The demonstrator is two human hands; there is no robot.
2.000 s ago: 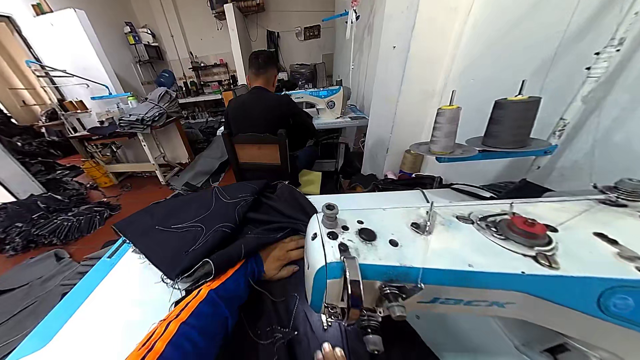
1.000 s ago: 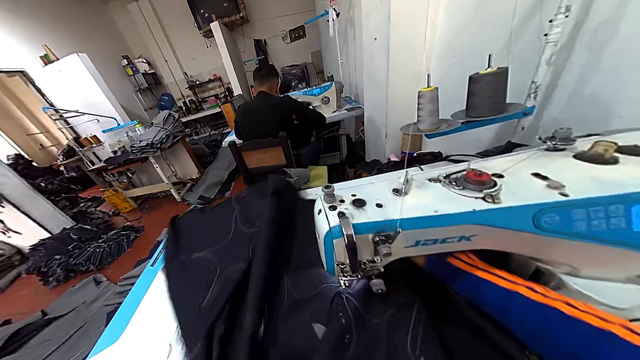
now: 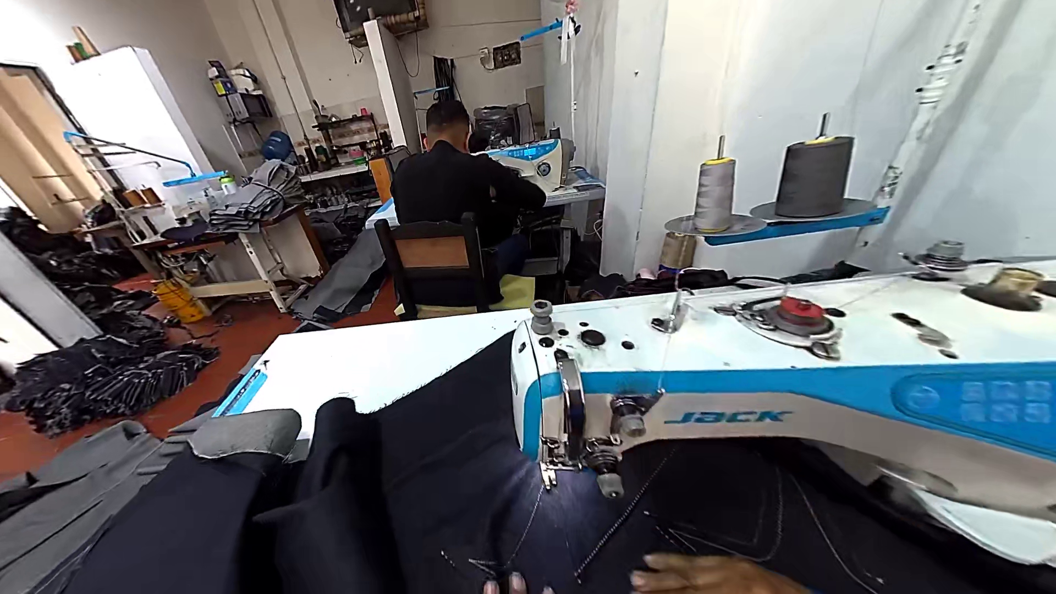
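Note:
Dark navy fabric (image 3: 445, 445) with pale stitch lines lies under the needle and presser foot (image 3: 549, 476) of a white and blue Jack sewing machine (image 3: 742, 404). A small light shines on the cloth there. My left hand (image 3: 516, 585) shows only as fingertips at the bottom edge, resting on the fabric below the presser foot. To its right, my right hand (image 3: 709, 573) lies flat on the same fabric, partly cut off by the frame. Neither hand is seen gripping anything. Folds of the fabric hang over the table's left side, beside grey cloth.
Thread cones (image 3: 714, 196) stand on a blue rack behind the machine. The white tabletop (image 3: 363, 359) shows at left. Ahead, a person in black sits on a wooden chair (image 3: 437, 264) at another machine. Dark cloth piles (image 3: 107, 375) lie on the red floor.
The left hand, earlier on the cloth left of the needle, now shows at the bottom edge. The right sleeve has moved from beneath the machine arm toward the front. The fabric has been turned and spread.

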